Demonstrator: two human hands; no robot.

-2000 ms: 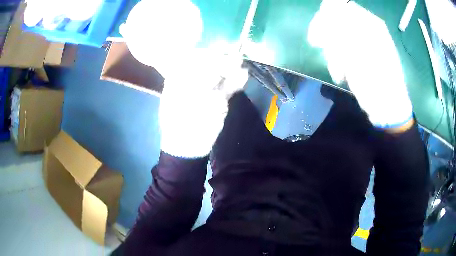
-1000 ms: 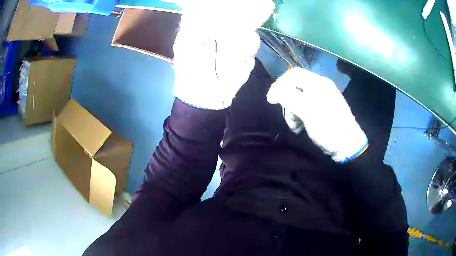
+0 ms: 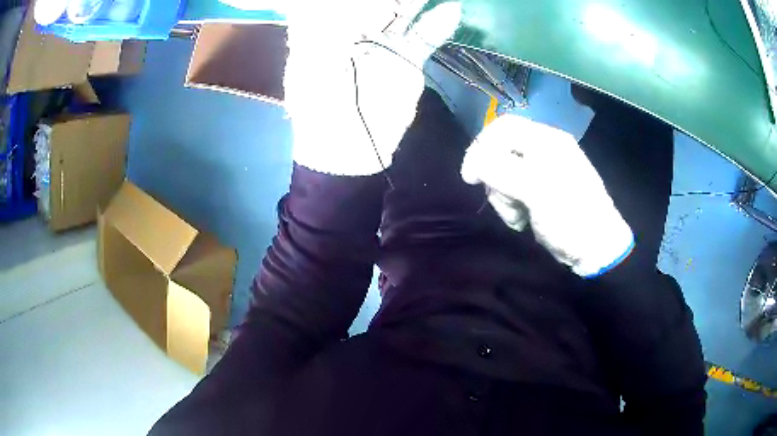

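Note:
My left hand (image 3: 345, 106), in a white knit glove, is raised at the top centre beside the bench edge. Glare washes it out and the picture's top edge cuts the area off. Thin black lead wires (image 3: 359, 102) run across the glove and hang past its cuff. Whether the fingers hold a white part cannot be told. My right hand (image 3: 549, 196), in a white glove with a blue-edged cuff, is over my lap, right of and below the left hand. Its fingers are curled; what is inside them is hidden.
The green bench top (image 3: 647, 72) spans the upper right, with a thin dark strand on it. A blue parts bin (image 3: 128, 21) with white parts is at upper left. Open cartons (image 3: 141, 277) stand on the floor at left. A round metal base (image 3: 761, 294) is at the right edge.
My right hand has come down from over the bench to above my lap. My left hand has moved slightly up and right, and the black wires on its glove now show clearly.

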